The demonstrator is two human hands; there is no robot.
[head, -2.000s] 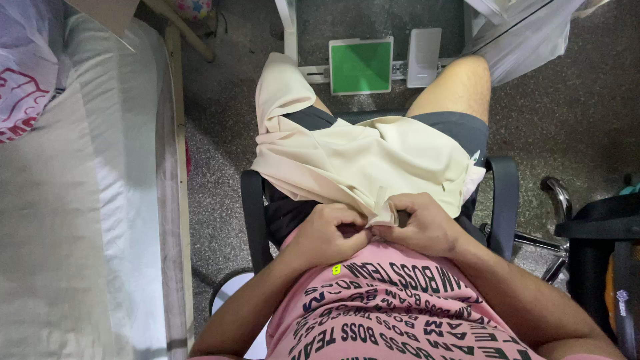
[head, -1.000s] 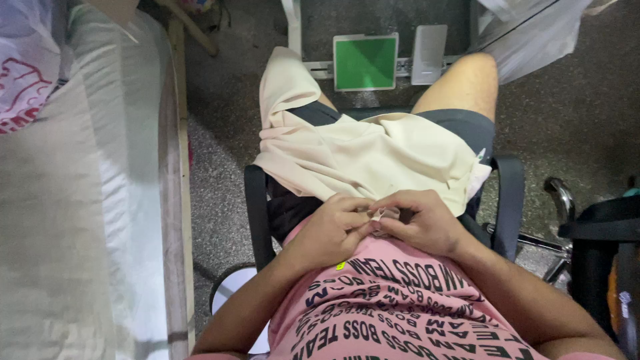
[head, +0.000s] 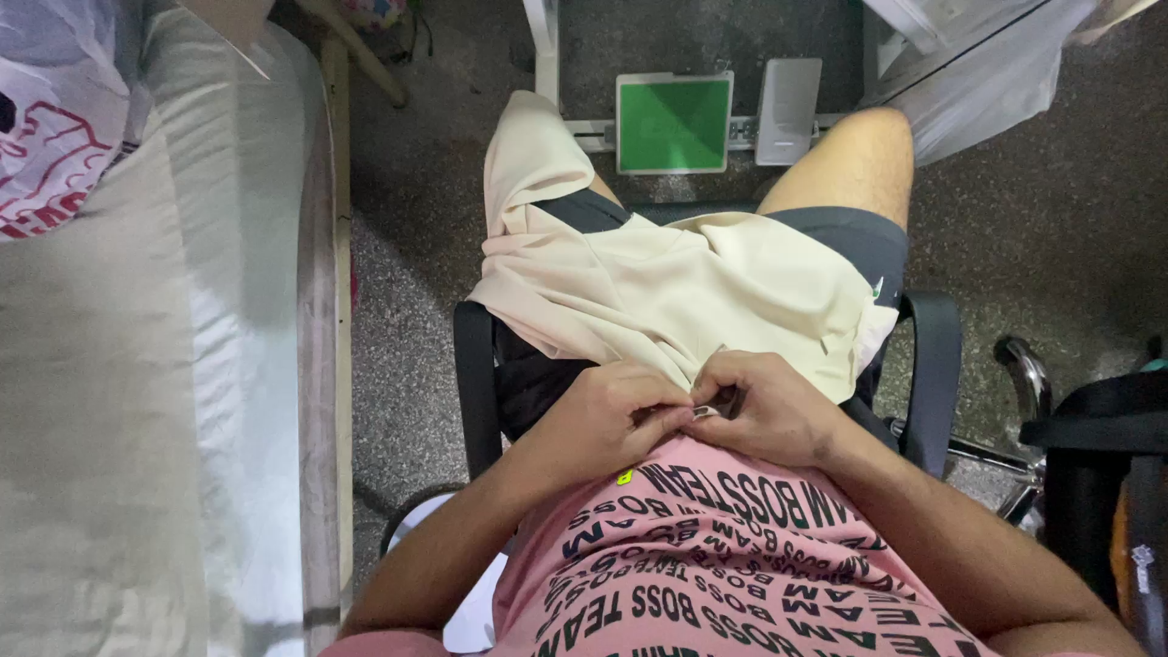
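A cream fabric piece [head: 675, 283] lies in folds across my lap, draped over the left knee and over dark shorts. At its near edge, by my waist, my left hand [head: 625, 411] pinches the gathered cloth between thumb and fingers. Touching it on the right, my right hand [head: 762, 406] grips the same edge, with its thumb and forefinger close to the left fingertips. A small white tag-like piece [head: 704, 412] with dark marks shows between the hands. Whether a small tool is hidden in the fingers I cannot tell.
I sit in a chair with black armrests [head: 933, 383]. A bed with a pale sheet [head: 246, 365] runs along the left, a printed plastic bag [head: 59, 137] on it. Ahead are a metal frame, a green-topped pedal plate [head: 673, 123] and a white pedal [head: 787, 111]. Chrome chair legs [head: 1027, 374] stand right.
My fingers have shifted at the cloth's edge; the small white piece between them shows less than one second ago. The cloth stays draped over my lap.
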